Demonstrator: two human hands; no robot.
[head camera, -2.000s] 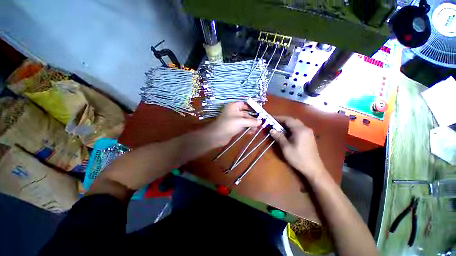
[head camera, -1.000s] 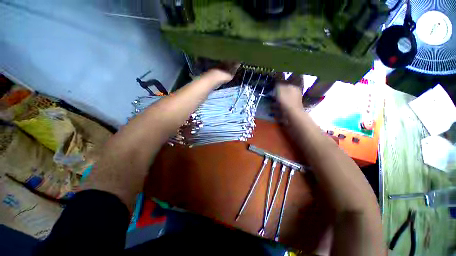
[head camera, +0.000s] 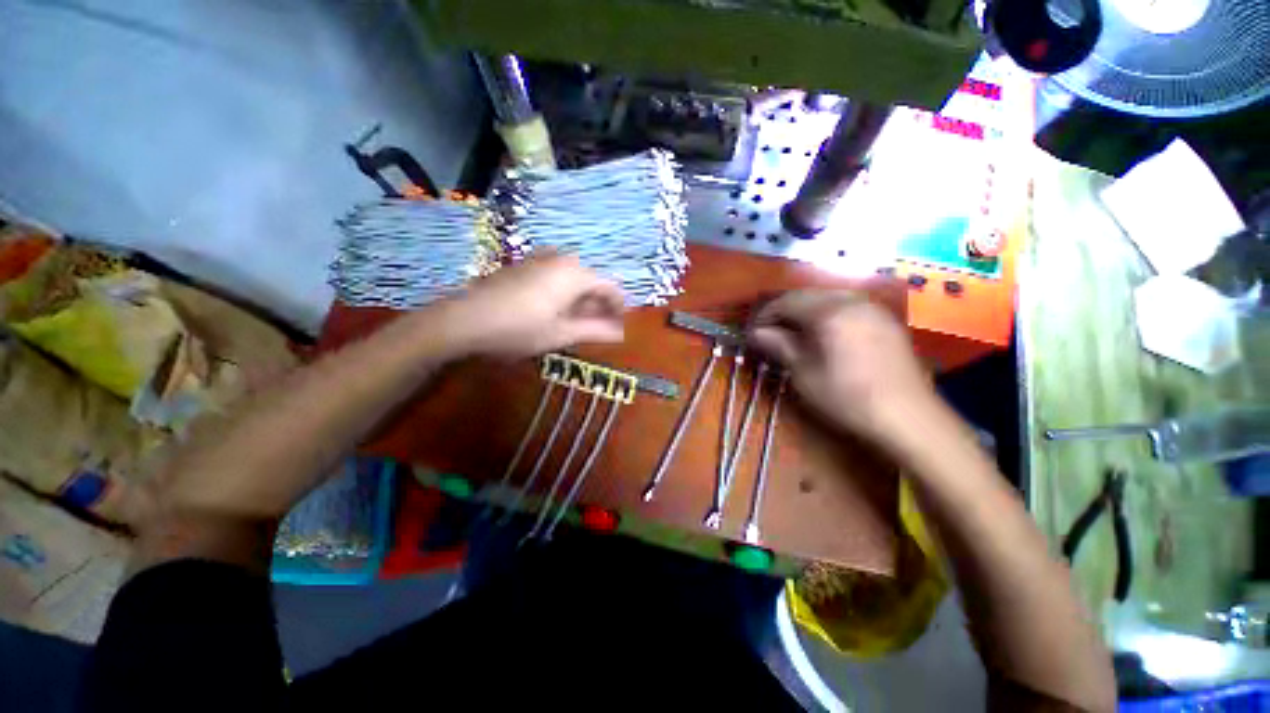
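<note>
A grey loading bar lies on the reddish-brown board, with several thin metal rods hanging from it towards me. My right hand is over the bar's right end; its fingertips are at the bar, and whether they grip it is unclear. To the left, a yellowish comb-like strip with several rods lies on the board, a grey bar end showing at its right. My left hand is just above this strip, blurred, fingers curled, holding nothing visible.
Two rod stacks lie at the board's rear left, a black clamp behind. The green press head is above, with the die below. An orange control box stands right. A yellow-lined bucket is lower right.
The yellowish strip with its rods has come from the press onto the board. Both hands have come back from the press, the right to the grey bar.
</note>
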